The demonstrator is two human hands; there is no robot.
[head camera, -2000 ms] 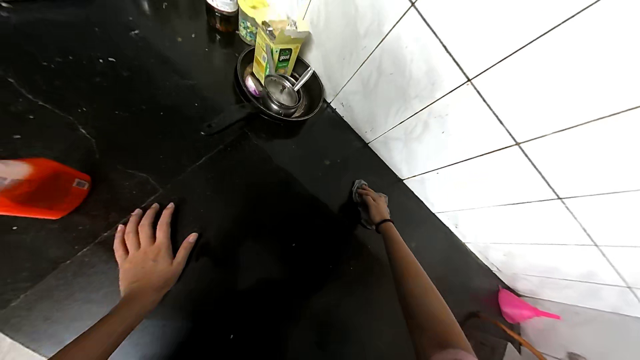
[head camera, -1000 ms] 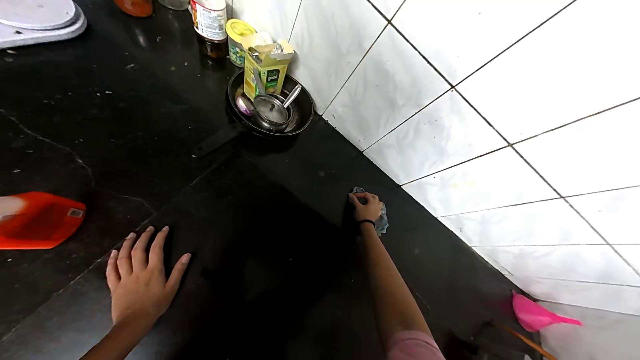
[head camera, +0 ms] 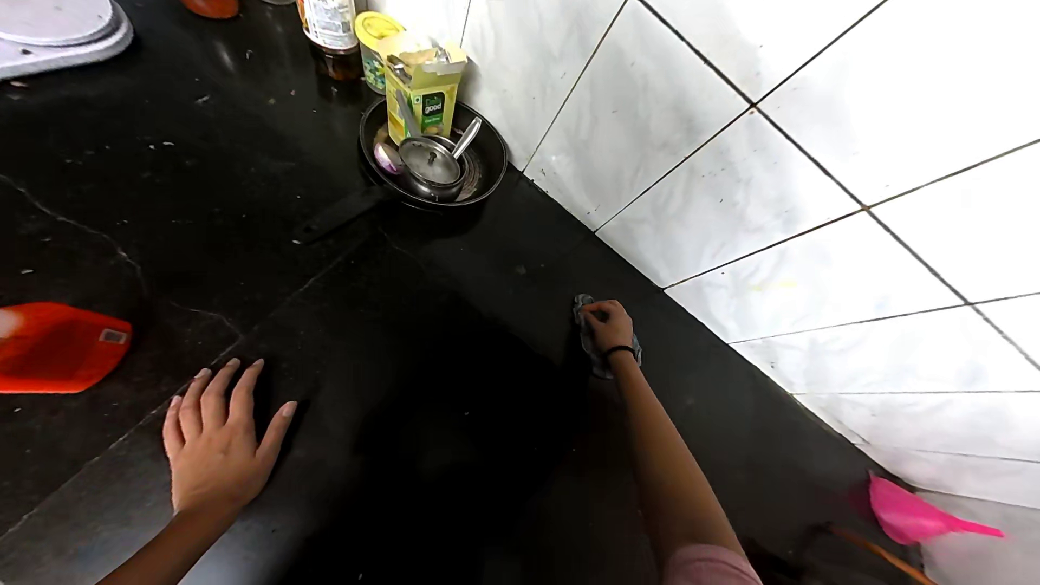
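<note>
My right hand (head camera: 609, 327), with a dark band at the wrist, presses a crumpled grey cloth (head camera: 632, 354) onto the black stone countertop (head camera: 455, 341), a little way from the tiled wall. The fingers are closed over the cloth, and part of it spreads out beneath the hand and wrist. On the left, my left hand (head camera: 215, 443) rests palm down on the countertop with its fingers apart and holds nothing. An orange plastic bottle (head camera: 69, 349) lies just beyond it at the left edge.
Against the white tiled wall (head camera: 691, 154) stands a black frying pan (head camera: 493, 162) holding a yellow carton (head camera: 422, 106), a small strainer (head camera: 431, 161) and an onion (head camera: 388, 158). Behind are a yellow-lidded tub (head camera: 372, 57) and a jar (head camera: 329, 24). A pink funnel (head camera: 910, 512) lies at lower right.
My right hand still holds the cloth against the countertop; the cloth's visible shape has altered around the hand. My left hand stays flat with fingers apart.
</note>
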